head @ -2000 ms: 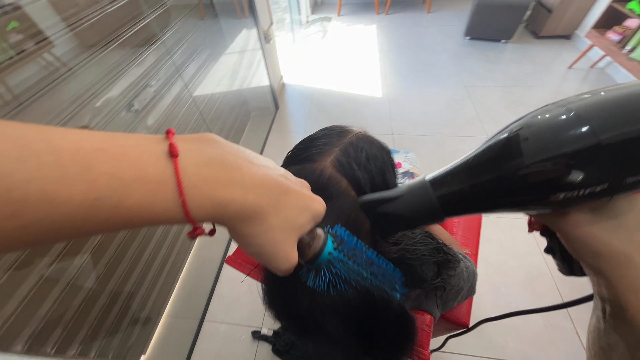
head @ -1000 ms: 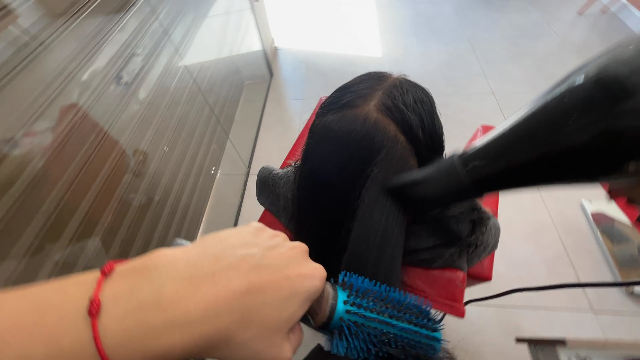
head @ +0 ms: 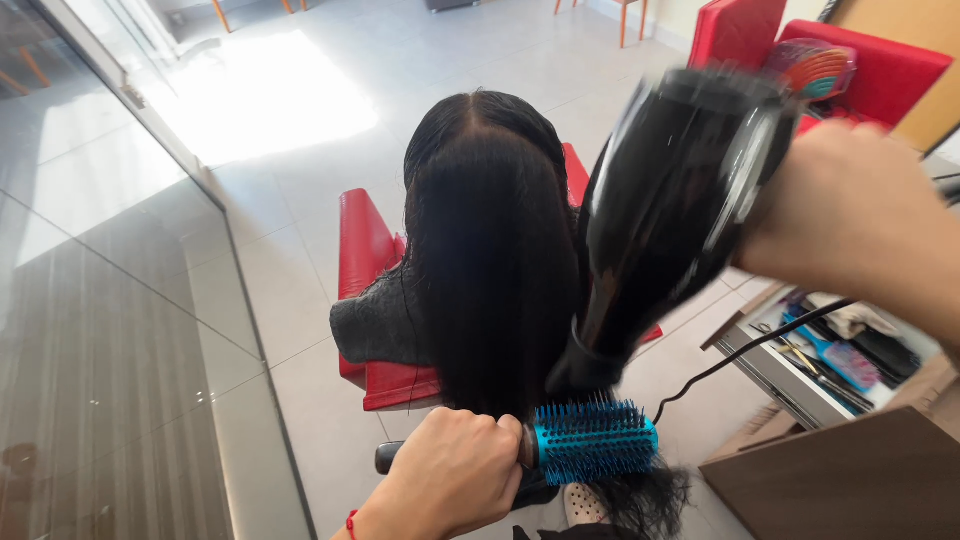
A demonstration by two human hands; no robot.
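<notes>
My left hand (head: 469, 469) is closed round the dark handle of a round brush (head: 596, 441) with a blue barrel and bristles. The ends of long dark hair (head: 491, 277) lie at the brush and hang below it. That hair belongs to a seated person seen from behind, with a dark grey towel (head: 379, 319) about the shoulders. My right hand (head: 840, 202), blurred, grips a black hair dryer (head: 675, 195) partly hidden behind its body. The dryer tilts down, and its nozzle (head: 589, 367) is just above the brush, beside the hair.
Around the person is a red salon chair (head: 364, 240). A glass panel (head: 135, 337) stands at the left. An open drawer (head: 810, 375) at the right holds brushes and scissors. The dryer's cord (head: 735, 352) passes beside it. Another red chair (head: 739, 34) stands at the upper right.
The brush has moved down along the hair to its ends. The dryer, earlier pointing left from the right side, now points steeply down near the brush. The view has shifted.
</notes>
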